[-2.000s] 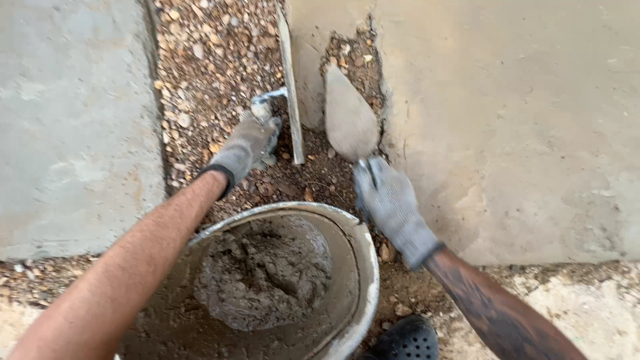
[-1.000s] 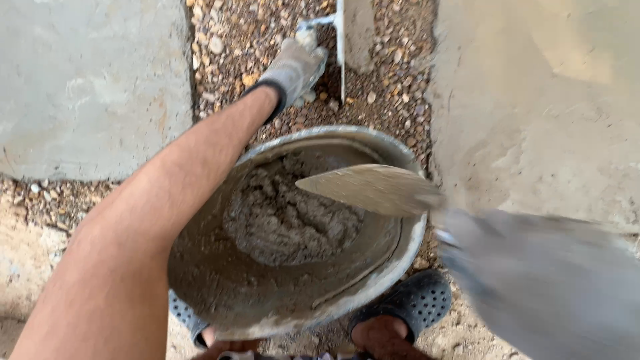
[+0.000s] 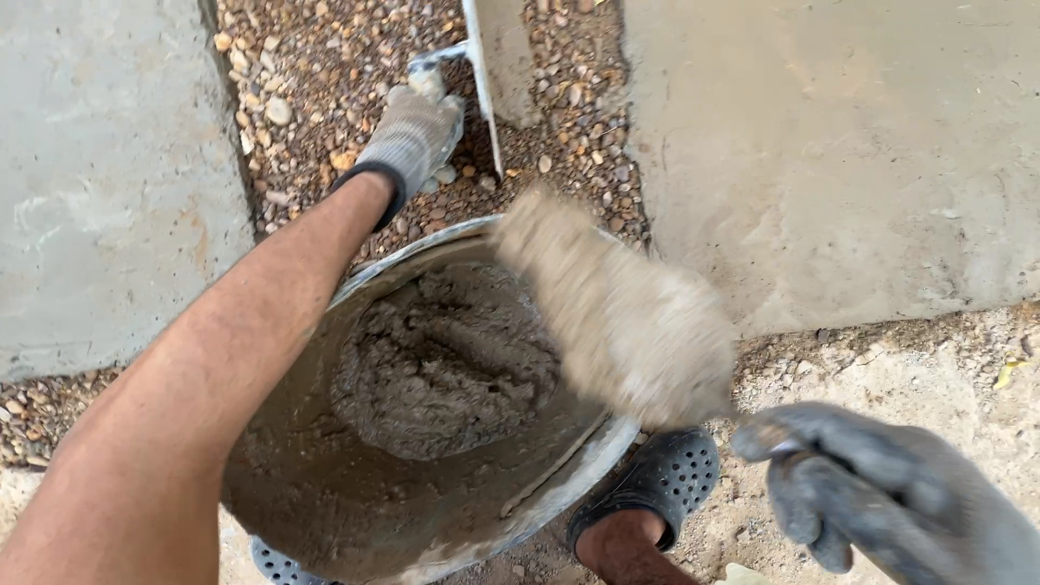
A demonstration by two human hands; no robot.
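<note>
My left hand, in a grey knit glove, grips the handle of a plastering float, whose board stands on edge over the gravel. In my gloved right hand is the handle of a pointed trowel, its blade loaded with wet mortar and blurred by motion. The blade is above the right rim of a round bucket. Inside the bucket lies a heap of wet grey mortar with a furrow in it. My left forearm passes over the bucket's left side.
Concrete slabs stand on the left and right, with a strip of gravel between them. A dark clog on a foot is beside the bucket, and part of another shows below it. Rough ground lies at the right.
My right hand has moved the trowel from the gravel by the right slab to over the bucket. Its blade, without a heap one second ago, now carries mortar. My left hand still holds the float.
</note>
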